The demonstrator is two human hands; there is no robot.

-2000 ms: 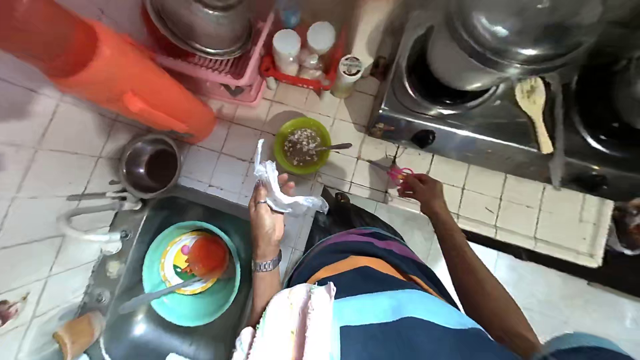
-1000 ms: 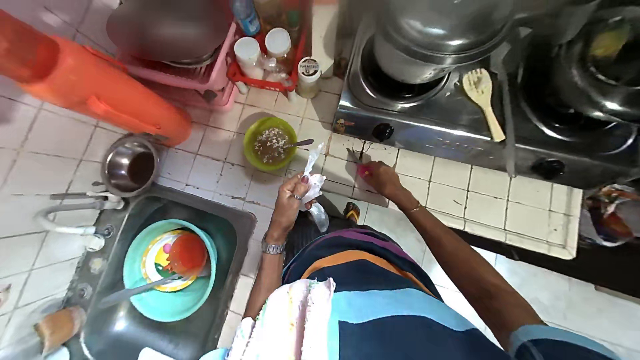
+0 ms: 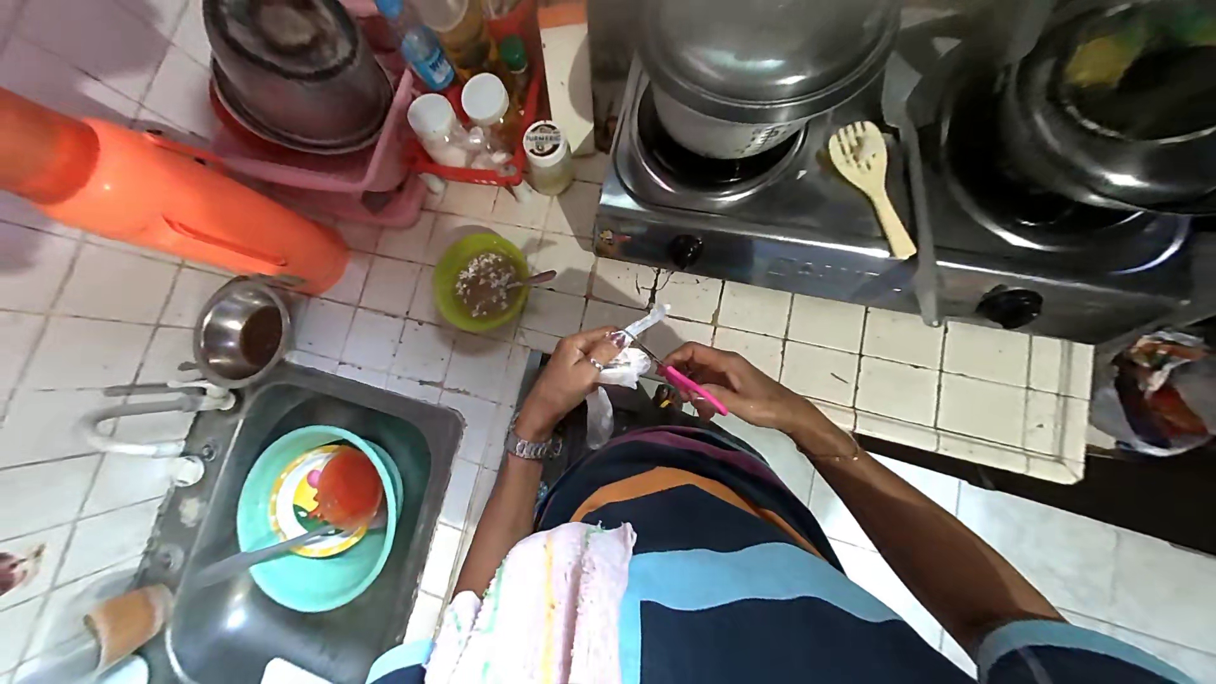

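Note:
My left hand (image 3: 575, 375), with a watch at its wrist, grips a small white plastic bag (image 3: 624, 369), whose end sticks up past the fingers and whose lower part hangs down. Pink-handled scissors (image 3: 693, 389) are in my right hand (image 3: 736, 380). Their blades reach left to the plastic at my left fingers; whether the blades are parted is hard to tell. A green bowl (image 3: 483, 282) with brown and white contents and a spoon stands on the tiled counter, beyond my left hand.
At the left is a sink (image 3: 432, 418) holding a teal basin (image 3: 323, 594). A steel cup (image 3: 223, 332) and an orange flask (image 3: 237, 228) stand behind it. The gas stove (image 3: 760, 256) carries pots and a wooden slotted spatula (image 3: 863, 166). A red basket (image 3: 518, 171) holds jars.
My two hands have come together, and the scissors have moved from apart on the right to the plastic bag.

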